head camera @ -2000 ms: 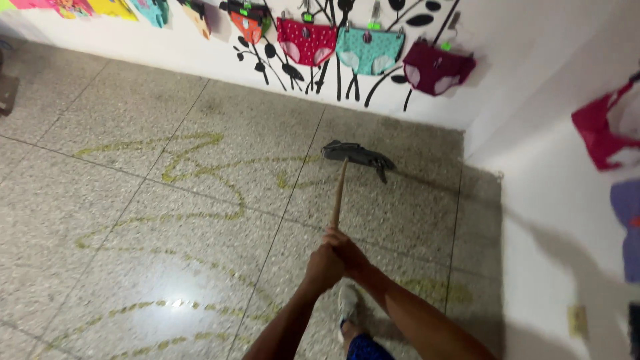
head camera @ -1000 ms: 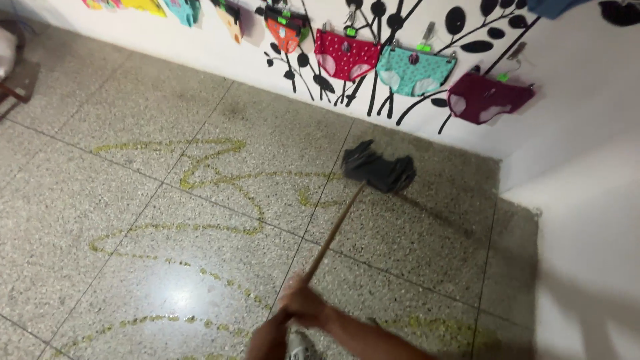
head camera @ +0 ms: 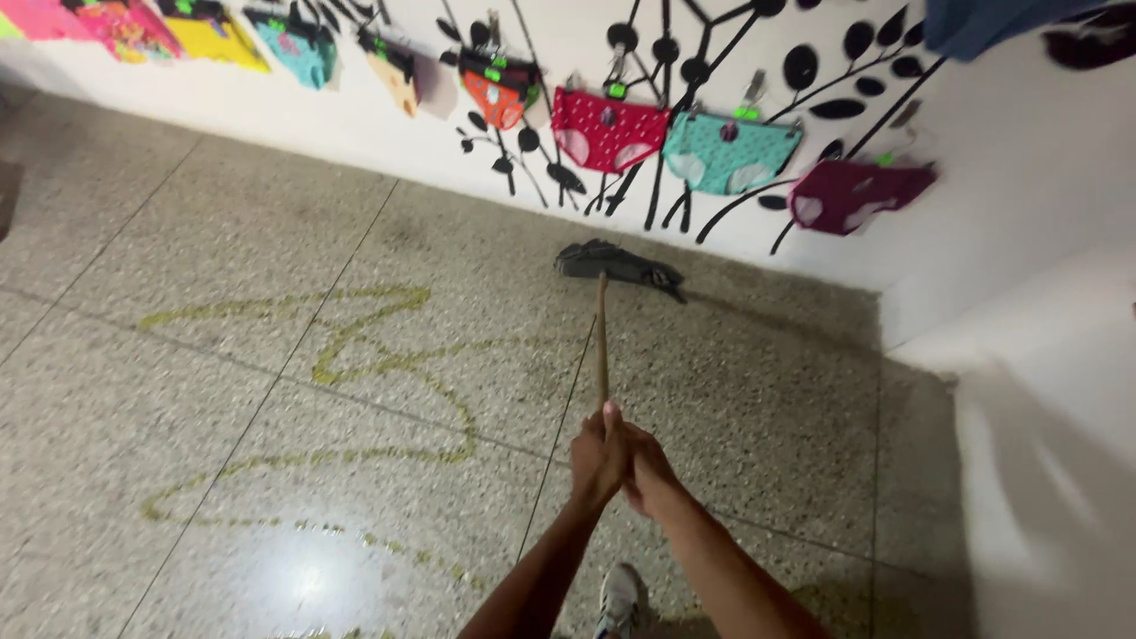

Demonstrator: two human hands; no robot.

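My left hand (head camera: 598, 457) and my right hand (head camera: 646, 466) are closed together around a wooden pole (head camera: 603, 346), at the lower middle of the view. The pole reaches forward to a dark grey cloth mop head (head camera: 619, 265), which lies on the speckled floor close to the back wall. A wavy trail of yellow-green liquid (head camera: 459, 417) runs over the floor to the left of the pole. Where the pole meets the cloth, the fixing is hidden.
Several pairs of underwear, among them a red pair (head camera: 610, 129) and a maroon pair (head camera: 856, 193), hang from clips on the white wall (head camera: 373, 146) with painted black branches. The walls meet at the right. A shoe (head camera: 620, 596) stands below my hands.
The cloth was spread wider a second ago and is now a narrower, elongated bundle. My hands have moved forward and right with the pole, which now points nearly straight ahead.
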